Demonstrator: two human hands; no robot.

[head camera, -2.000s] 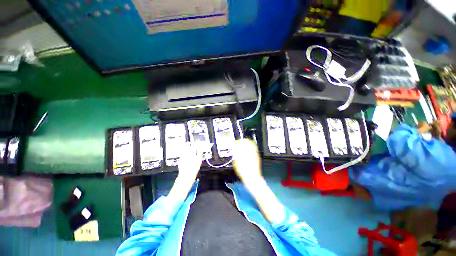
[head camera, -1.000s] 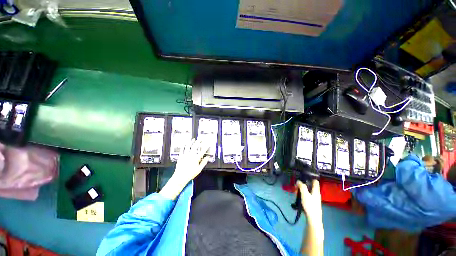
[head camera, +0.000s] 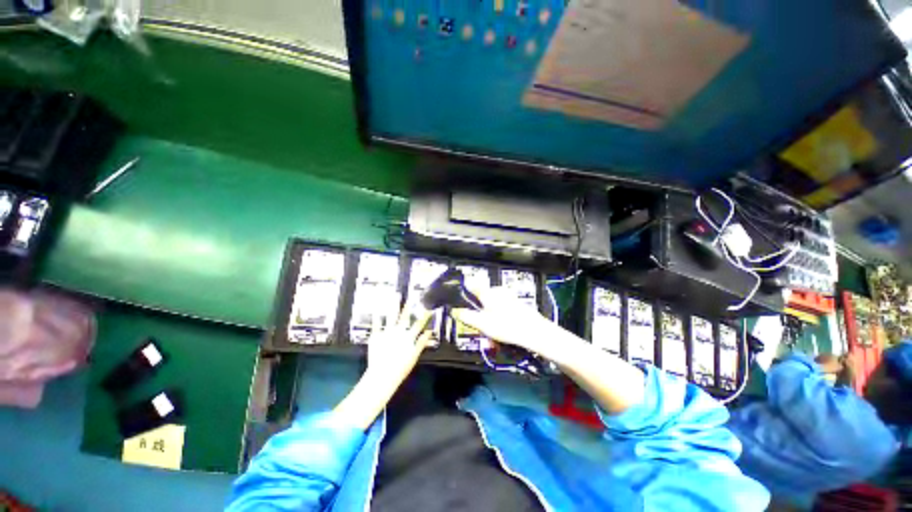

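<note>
A long black phone tray (head camera: 283, 300) lies in front of me with five open-backed phone units side by side, such as the leftmost phone unit (head camera: 318, 297). My right hand (head camera: 497, 312) is wrapped around a black barcode scanner (head camera: 447, 288), its head over the middle of the tray. My left hand (head camera: 398, 345) lies at the front edge of the tray by the middle phone, fingers spread; whether it touches the phone is hard to tell. A thin white USB cable (head camera: 553, 300) runs at the tray's right end, partly hidden by my right forearm.
A second phone tray with phones (head camera: 641, 331) lies to the right. Behind stand black computer cases (head camera: 520, 213) and a large monitor (head camera: 450, 100). Dark pieces with white labels (head camera: 133, 367) and a paper sign (head camera: 154, 447) lie at left. A coworker's blue sleeve (head camera: 825, 410) is at right.
My right hand has brought the scanner from in front of the right tray leftward over the middle of the left tray. My left hand stays by the middle phone. The view has shifted.
</note>
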